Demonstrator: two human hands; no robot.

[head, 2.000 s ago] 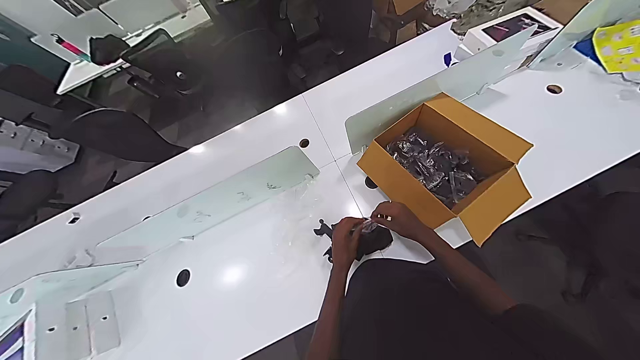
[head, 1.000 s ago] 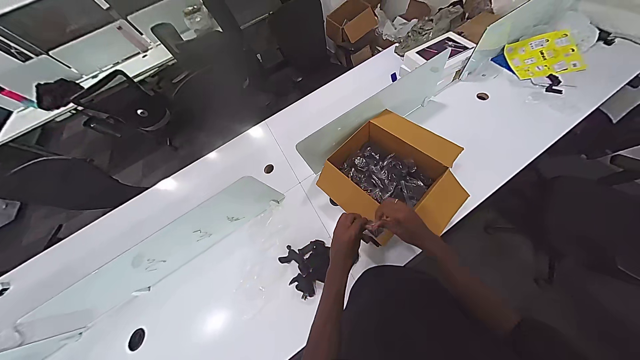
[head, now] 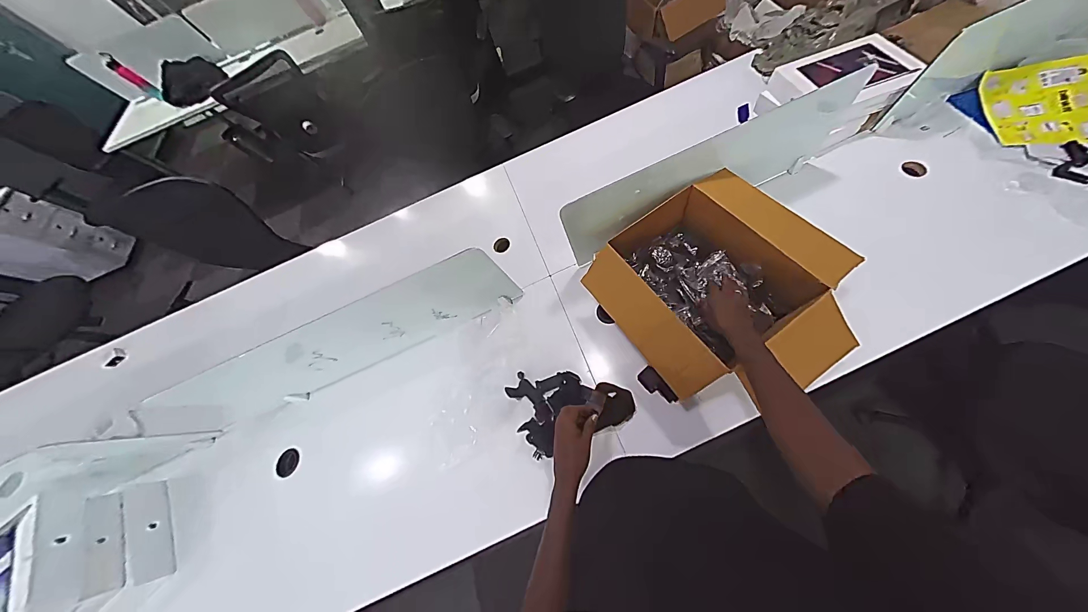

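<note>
My right hand (head: 729, 313) reaches into an open cardboard box (head: 654, 344), its fingers on clear plastic packets (head: 671, 268) with dark contents; whether it grips one is unclear. My left hand (head: 578, 425) is over the white desk, left of the box, with a small dark item (head: 597, 401) pinched at its fingertips. Just beyond that hand lies a pile of black plastic parts (head: 544, 399), type unclear. A small black object (head: 657, 384) rests against the near left side of the box.
Low glass partitions (head: 408, 340) run along the desk. Thin clear plastic wrap (head: 459, 416) lies left of the black parts. At the upper right are a white box (head: 799, 81) and a yellow printed sheet (head: 1033, 102). Black chairs (head: 200, 221) stand beyond the desk.
My hands were together by the near edge of the box; now they are apart. My right hand has moved into the box, and my left hand is beside the black parts.
</note>
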